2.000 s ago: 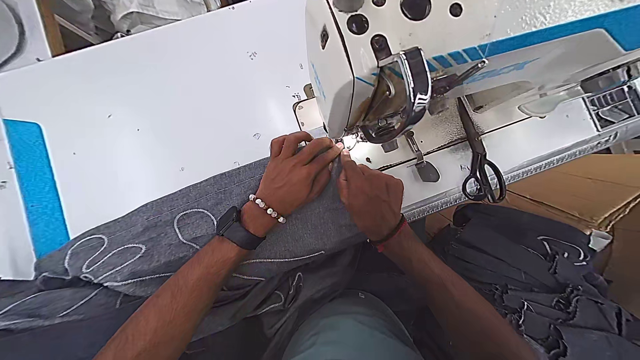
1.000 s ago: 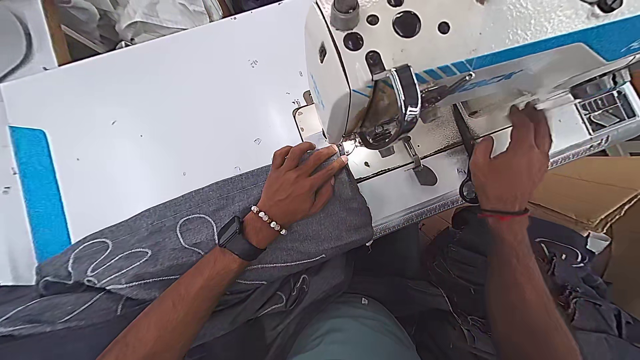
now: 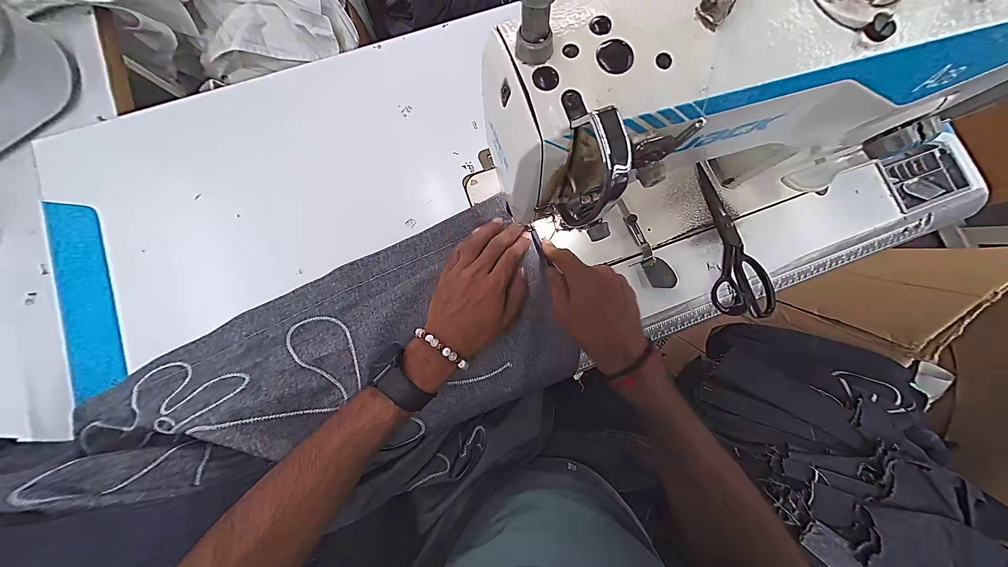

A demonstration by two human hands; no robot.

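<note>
Grey denim fabric [image 3: 394, 276] with pale looped stitching lies across the machine table, its upper corner under the head of a white and blue Jack sewing machine [image 3: 516, 118]. My left hand [image 3: 476, 291] lies on the denim with its fingertips beside the lit needle area. A beaded bracelet and a dark watch are on that wrist. My right hand [image 3: 594, 303] is just right of it, fingers curled around what looks like a slim dark tool [image 3: 539, 246], its tip near the left fingertips. Its exact kind is unclear. The machine head and fingers partly hide the needle.
Black-handled scissors [image 3: 732, 272] lie on the machine bed, right of a metal lever [image 3: 638, 236]. An open cardboard box [image 3: 866, 291] and a heap of dark fabric pieces [image 3: 819, 417] are at the right. White cloth [image 3: 272, 35] lies beyond the table at the upper left.
My right hand was at the needle area, moved right over the machine bed beside the scissors, and is now back near my left hand. The left hand has stayed on the denim.
</note>
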